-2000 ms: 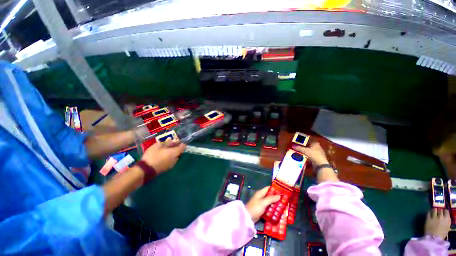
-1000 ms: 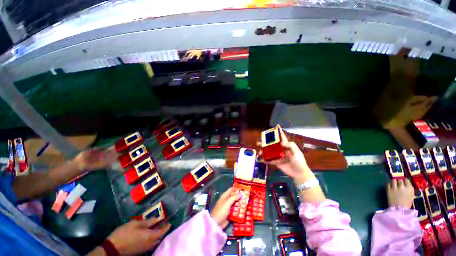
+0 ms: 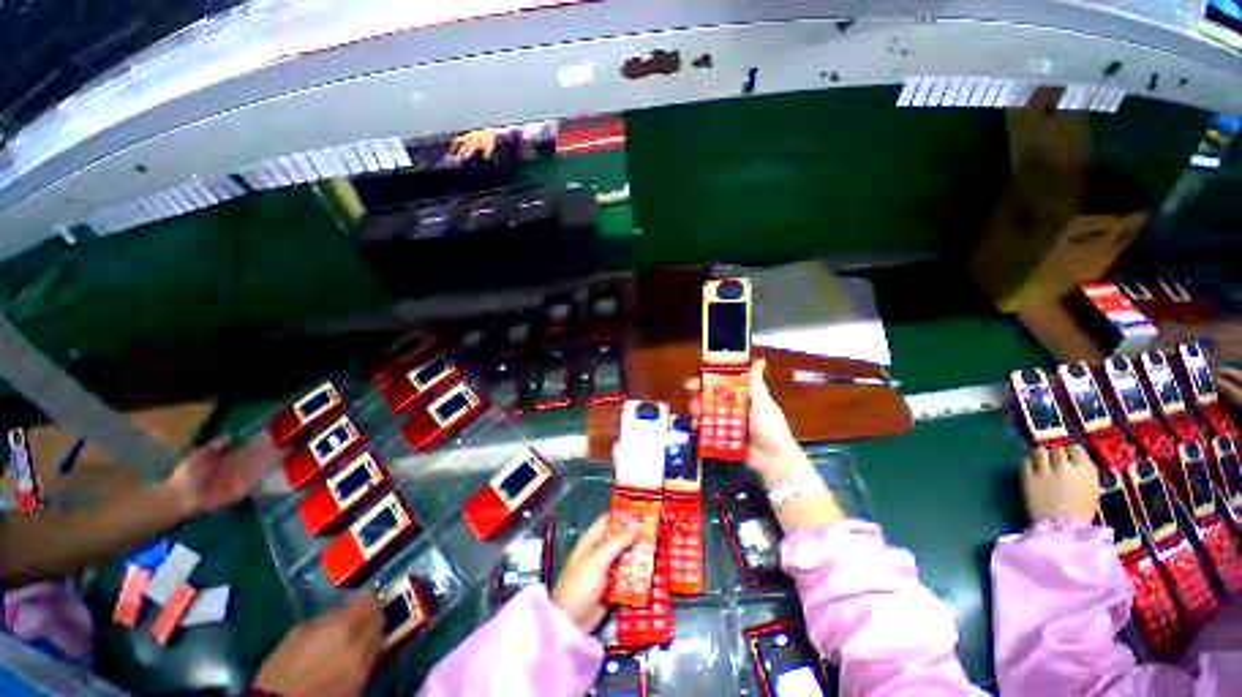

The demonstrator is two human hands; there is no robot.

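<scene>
My left hand (image 3: pixel 588 575) holds open red flip phones (image 3: pixel 638 545), overlapping one another, keypads down and screen halves up; the front screen half looks white. My right hand (image 3: pixel 766 433) holds one open flip phone (image 3: pixel 726 334) upright, its gold-edged screen dark and its red keypad showing. Under my hands lie phones with black faces and red rims (image 3: pixel 790 663) in a clear blister tray (image 3: pixel 708 629). My fingers partly cover the held phones.
At left, another person's hands (image 3: pixel 327 645) are by a clear tray of closed phones (image 3: pixel 357 493). Small cards (image 3: pixel 174 575) lie beside it. At right, another hand (image 3: pixel 1061 485) touches rows of open phones. Behind are a brown board (image 3: pixel 831 409), papers (image 3: pixel 817 316) and a cardboard box (image 3: pixel 1076 259).
The phone in my right hand was closed and is now open and upright. My left hand still holds its phones. The view has turned right since the first frame.
</scene>
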